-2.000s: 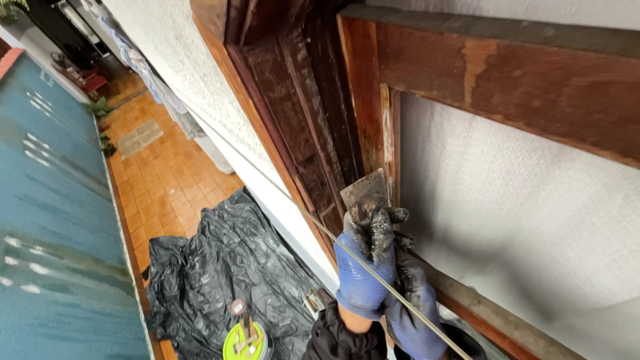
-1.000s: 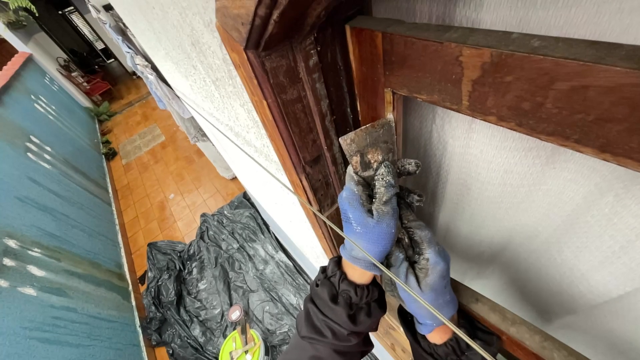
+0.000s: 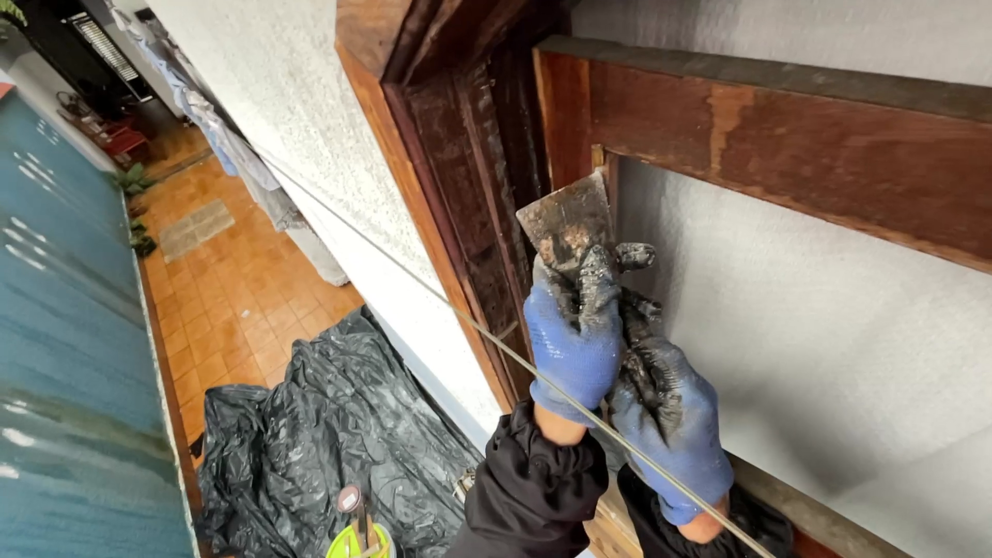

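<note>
Both my hands wear blue knit gloves with blackened, dirty fingers. My left hand (image 3: 577,333) grips a stained, flat metal scraper blade (image 3: 570,221), thumb and fingertips pressed on its lower part. Just below and to the right, my right hand (image 3: 670,418) is closed around the tool's lower end, largely hidden behind the left. The blade's upper corner lies over the left stile of a reddish-brown wooden frame (image 3: 666,108), close to its inner edge. Left of it stands a dark moulded wooden jamb (image 3: 457,170) with worn, patchy finish.
A thin cord (image 3: 496,341) crosses diagonally in front of my wrists. Black plastic sheeting (image 3: 333,418) covers part of the orange tiled floor (image 3: 225,310), with a lime-green tub (image 3: 360,542) holding tools on it. A white wall (image 3: 310,155) and a blue wall (image 3: 70,310) flank the passage.
Since two seconds ago, the scraper and both hands have moved up along the frame's left stile. The grip on the scraper looks the same.
</note>
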